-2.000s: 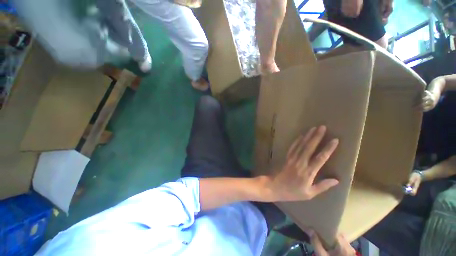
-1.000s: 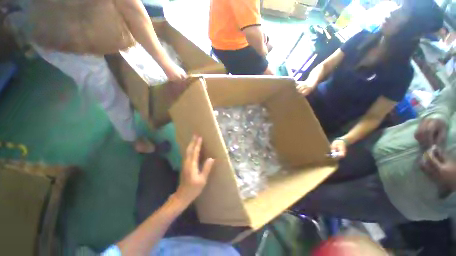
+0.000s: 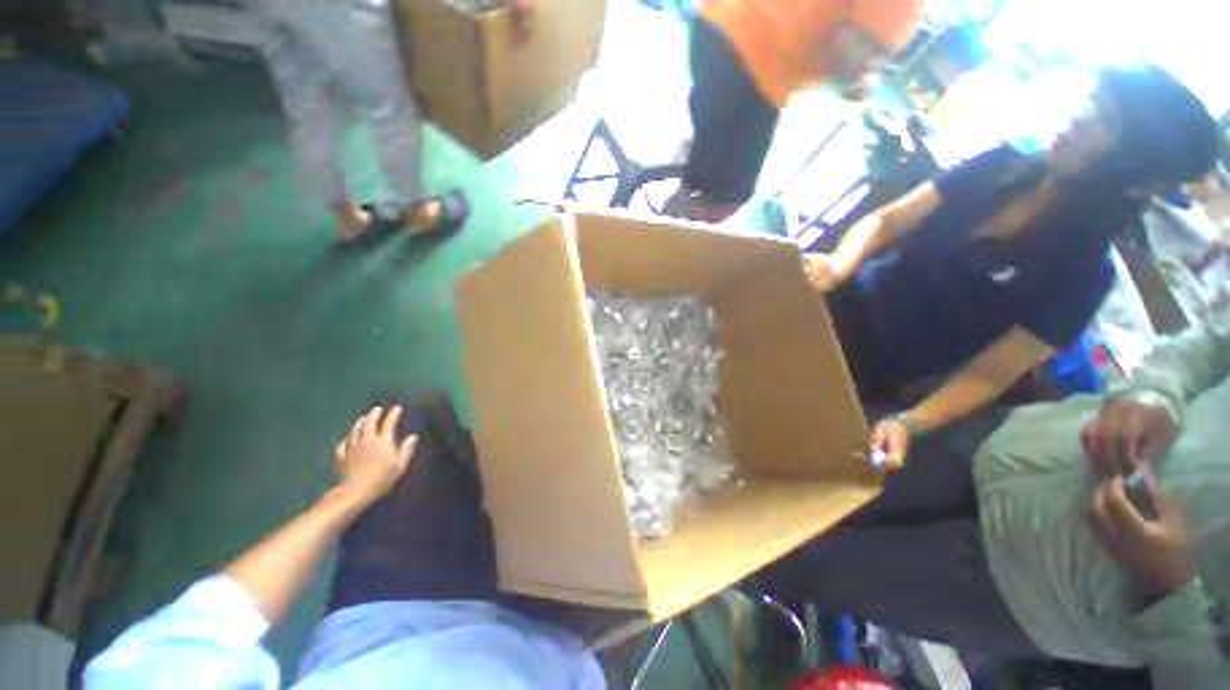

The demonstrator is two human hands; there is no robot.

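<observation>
An open brown carton [image 3: 540, 418] stands tilted in the view in front of my knees. Many clear plastic parts [image 3: 654, 391] lie loose inside it. My left hand [image 3: 374, 456] rests on my dark trouser leg, left of the carton and apart from it, with the fingers a little spread and nothing seen in it. My right hand is not in view.
A person in dark clothes [image 3: 998, 270] sits across the carton with both hands at its edge. Another in pale green [image 3: 1079, 539] holds a small piece. Someone at the back carries a second carton [image 3: 506, 68]. A pallet [image 3: 101, 499] stands at the left. A red stool [image 3: 843, 678] is at the bottom.
My left hand has left the carton's side and moved left onto my leg. The second carton and the person with it have moved away towards the back.
</observation>
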